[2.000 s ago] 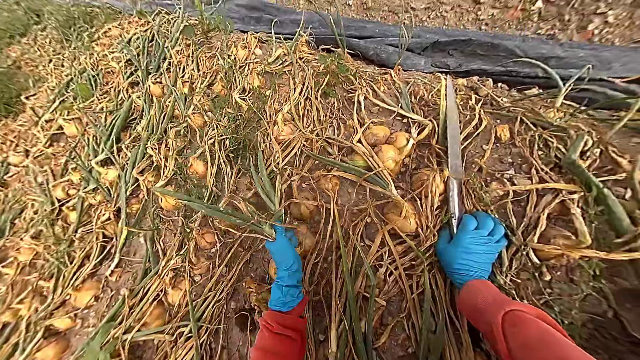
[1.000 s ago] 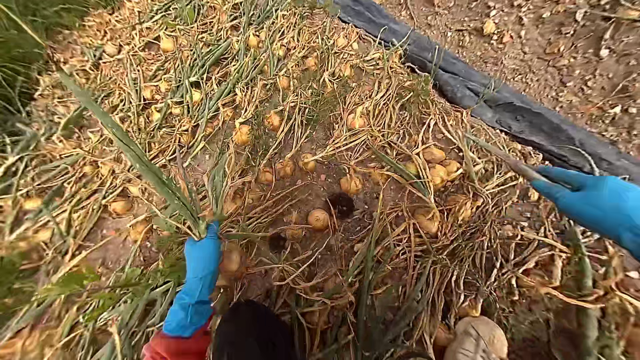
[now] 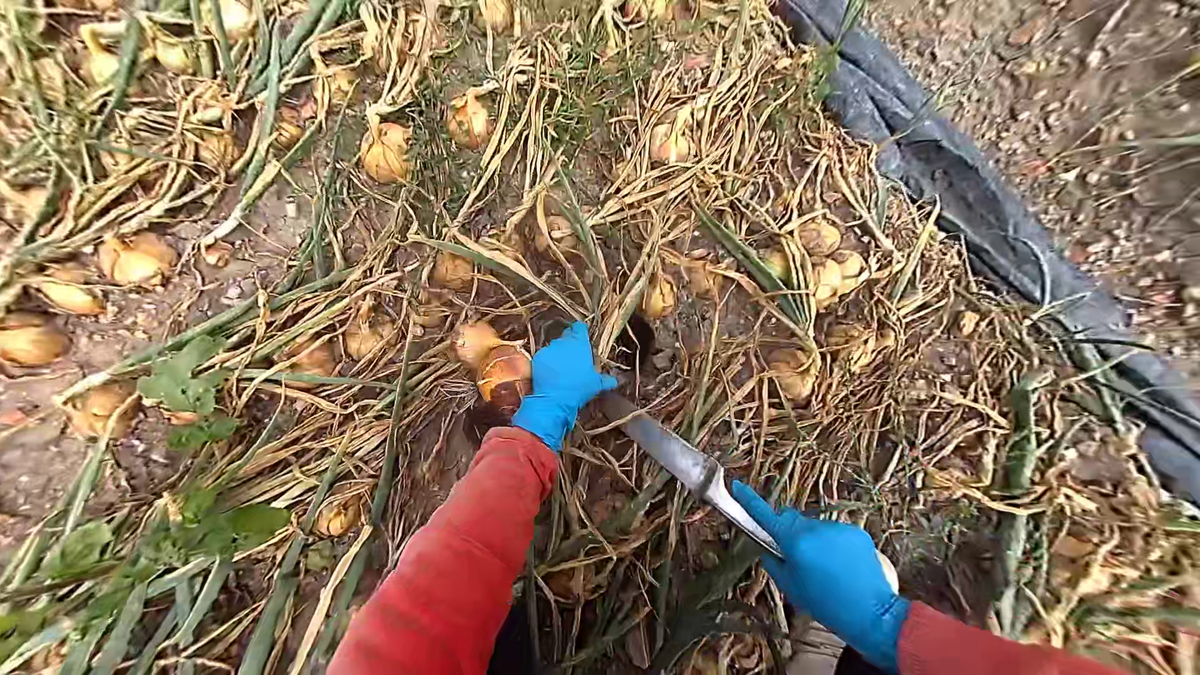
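Observation:
My left hand (image 3: 564,382), in a blue glove, is closed around a bunch of onion leaves (image 3: 600,291) that fan out beyond the fingers. Two onion bulbs (image 3: 503,367) lie against its left side. In my right hand (image 3: 830,572), also gloved in blue, is the handle of a long metal knife (image 3: 670,452). The blade points up and left, with its tip end beside my left hand; whether it touches the leaves cannot be told. More onions (image 3: 830,262) sit in a cluster to the right.
Onion bulbs (image 3: 386,152) and dry, tangled leaves cover the soil all around. A strip of black plastic sheeting (image 3: 994,206) runs diagonally along the right, with stony bare ground (image 3: 1106,122) beyond it. Broad-leaved green weeds (image 3: 225,525) grow at the lower left.
My left hand has moved right to beside the two bulbs. My right hand has brought the knife down and in from the right, close to my left hand. The view is now nearer the ground.

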